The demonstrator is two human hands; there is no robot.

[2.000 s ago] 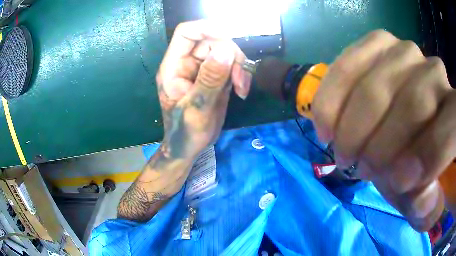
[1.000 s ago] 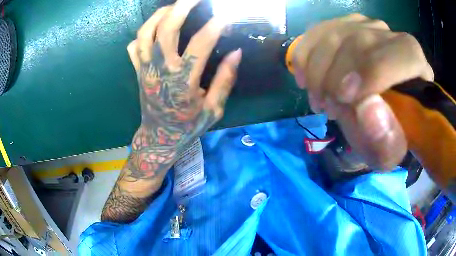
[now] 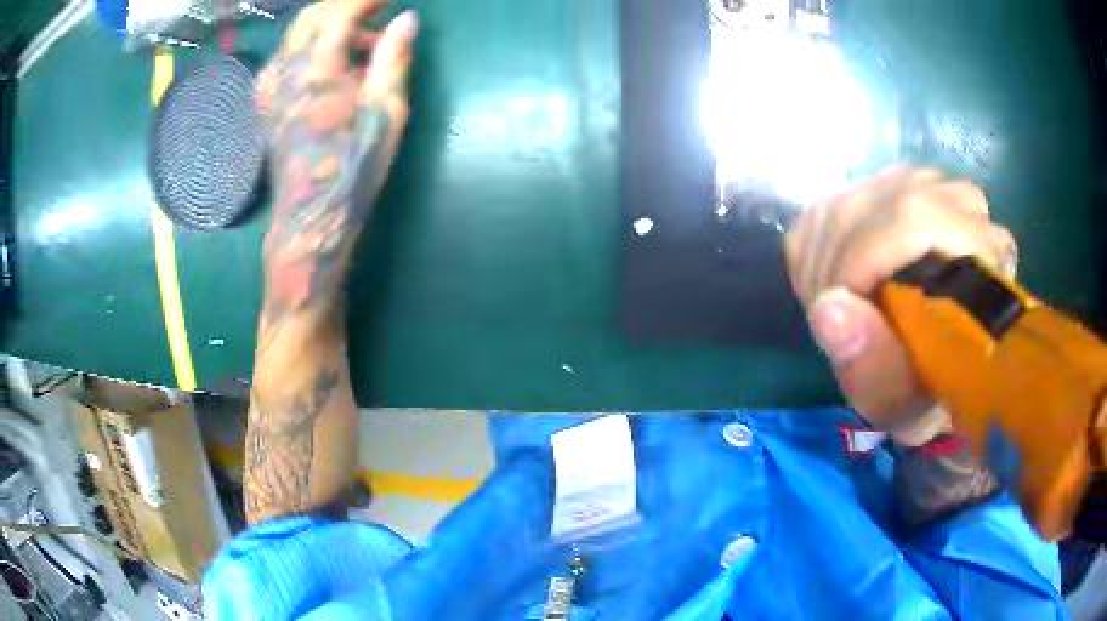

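A phone unit (image 3: 777,121) with a glaring bright panel and lenses at its far end lies on the black work mat (image 3: 680,285). My right hand (image 3: 904,279) grips the orange electric screwdriver (image 3: 1014,382) at the near right side of the phone; the screwdriver's nose and bit are hidden. My left hand (image 3: 325,109) is off to the left, past the round screw tray (image 3: 209,143), with its fingers apart near the top edge. No object shows in it, though its fingertips are partly cut off.
The green bench (image 3: 486,303) carries a yellow line (image 3: 172,291) on the left. A small white speck (image 3: 643,226) lies on the mat. Blue and silvery items (image 3: 146,18) stand at the top left. A cardboard box (image 3: 158,473) is below the bench at the lower left.
The view has turned left. My left hand has left the phone and moved left beside the screw tray. My right hand still holds the screwdriver, and the phone's bright panel is more exposed.
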